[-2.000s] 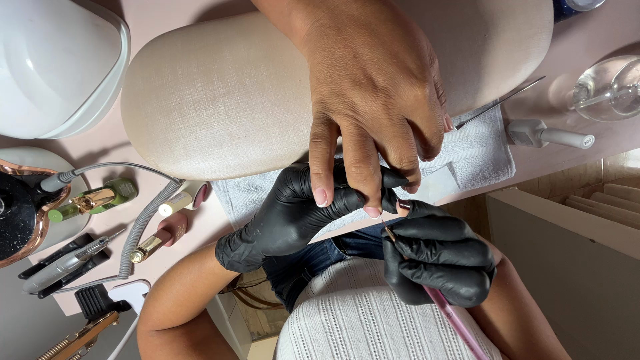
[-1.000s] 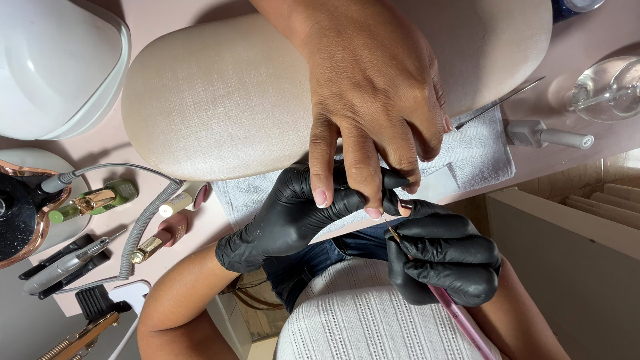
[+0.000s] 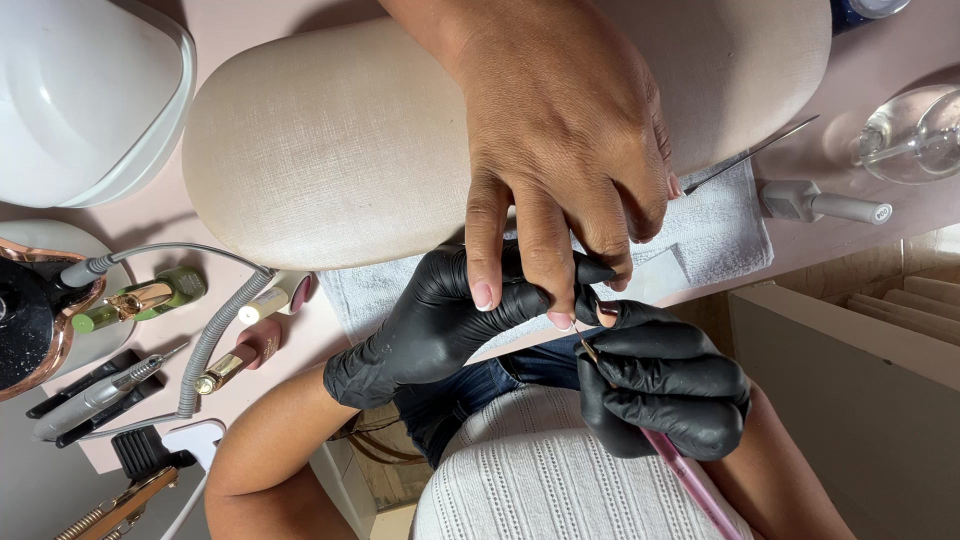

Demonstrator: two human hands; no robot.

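My left hand (image 3: 450,315), in a black glove, holds one finger of another person's hand (image 3: 559,112) between its fingers. That hand lies palm down over a beige padded armrest (image 3: 330,142), its fingers over the near edge. In my right hand (image 3: 667,375), also black-gloved, is a thin nail-art brush with a pink handle (image 3: 694,484). The fine brush tip is at or very near the white-edged nail (image 3: 560,320) of the held finger; whether it touches is too small to tell. A fingertip of my right glove is open, with a dark nail showing.
A white towel (image 3: 720,217) lies under the armrest's near edge. At right are a grey polish bottle (image 3: 791,201), a metal tool (image 3: 754,154) and a clear glass vessel (image 3: 911,135). At left are a white lamp (image 3: 90,97), a green bottle (image 3: 180,289), a nail drill (image 3: 97,397) and its coiled cord (image 3: 217,322).
My right hand and the brush have shifted slightly around the held fingertip. My left hand and the other person's hand keep the same pose.
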